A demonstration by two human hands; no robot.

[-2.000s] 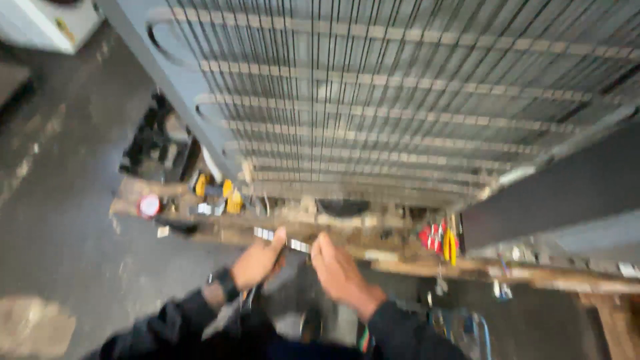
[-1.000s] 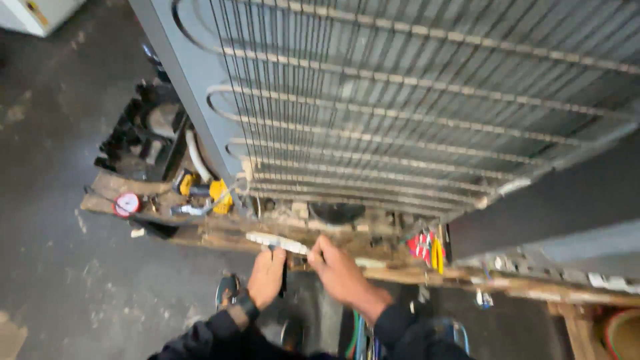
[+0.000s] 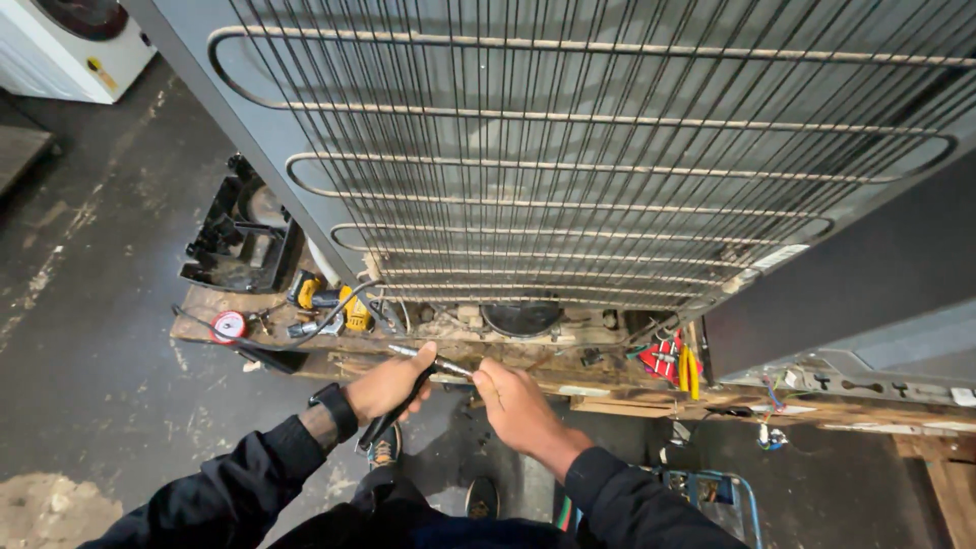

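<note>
My left hand [image 3: 393, 385], with a dark watch at the wrist, grips a slim metal tool with a black handle [image 3: 396, 412]; its exact kind I cannot tell. The silvery shaft [image 3: 450, 367] runs from the left thumb to the right fingers. My right hand [image 3: 518, 396] is closed around the shaft's right end, which the fingers hide. Both hands are just in front of a wooden bench edge, below the wire-and-tube condenser coil [image 3: 534, 164] on a refrigerator's back. A black compressor [image 3: 522, 316] sits at its base.
On the bench's left lie a red-rimmed gauge [image 3: 228, 325], a yellow power tool [image 3: 354, 309] and a black plastic tray [image 3: 244, 236]. Yellow-handled pliers [image 3: 689, 370] lie at the right by a red packet [image 3: 660, 358]. A blue-framed tool carrier [image 3: 713, 496] stands on the floor below.
Both hands stay together at the bench edge, still on the tool. The black handle shows more plainly now, pointing down and left. The view has shifted somewhat.
</note>
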